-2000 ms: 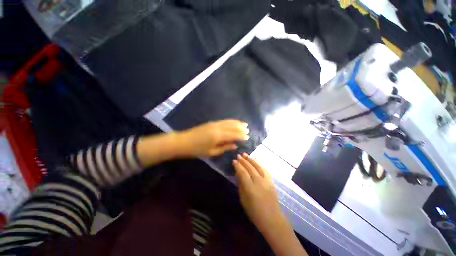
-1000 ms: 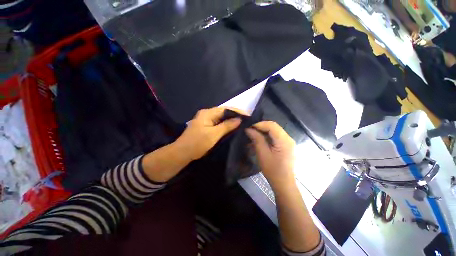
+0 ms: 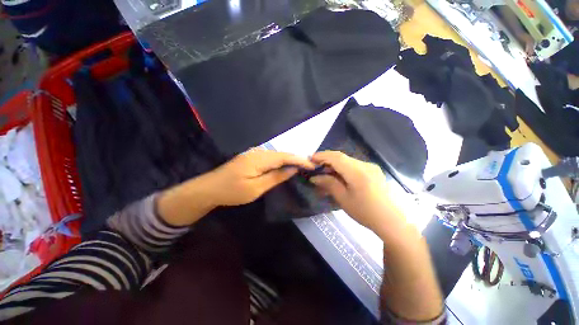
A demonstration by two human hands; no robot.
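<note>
A black sleeve panel (image 3: 390,136) lies partly on the white table, its rounded end towards the back and its near end gathered in both hands. My left hand (image 3: 251,176) pinches its edge from the left. My right hand (image 3: 352,187) pinches it from the right, fingertips close to the left ones. The near part hangs below the fingers at the table's front edge. The sewing machine (image 3: 501,190) stands to the right; no cloth from the hands is under its needle. A small black piece (image 3: 444,244) lies beside it, partly hidden by my right forearm.
A stack of black panels (image 3: 254,89) lies at the back left, partly under clear plastic (image 3: 209,38). A crumpled black heap (image 3: 466,95) lies behind the machine. Scissors handles (image 3: 487,265) are near the machine base. Red crates (image 3: 54,152) with black and white pieces stand left.
Since the first frame, both hands have lifted and gathered the panel's near end. Since the second, the fingertips have come closer together and my right forearm now covers part of the small piece.
</note>
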